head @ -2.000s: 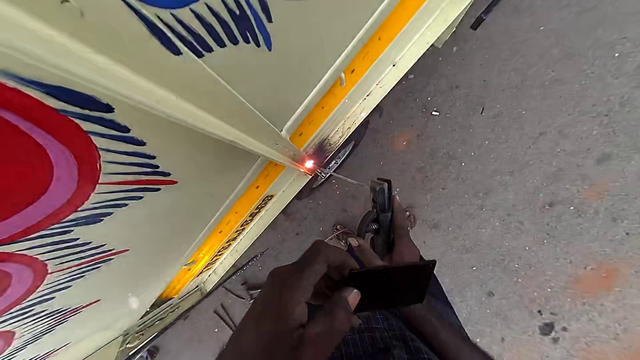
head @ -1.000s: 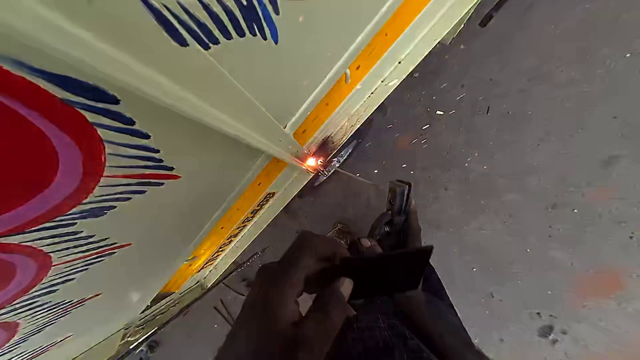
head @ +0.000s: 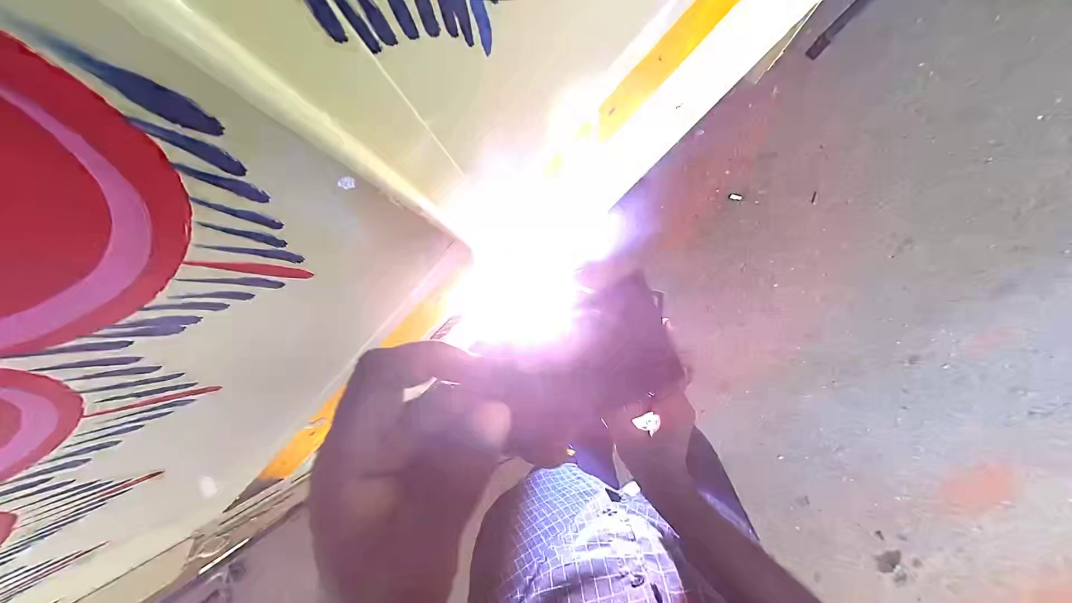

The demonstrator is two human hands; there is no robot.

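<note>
A blinding white welding arc point(head: 536, 243) burns at the lower edge of a cream painted metal panel point(head: 285, 335). My left hand point(head: 410, 444), dark against the glare, grips a dark rectangular plate point(head: 620, 335), likely a welding filter glass, held up just below and beside the arc. Behind and beneath the plate is my right hand point(head: 653, 419). The electrode holder it gripped in the earlier frames is mostly hidden now by the plate and glare, and so is the rod.
A yellow stripe point(head: 662, 67) runs along the panel's edge, with red, pink and blue painted shapes point(head: 142, 193) on its face. Grey ground point(head: 879, 293) lies to the right, with a dark bar point(head: 837, 29) at the top. My checked-cloth leg point(head: 578, 536) is below.
The small red glow has flared into a large white arc. My left hand has raised the dark plate upward, closer to the weld spot, and it now covers the electrode holder.
</note>
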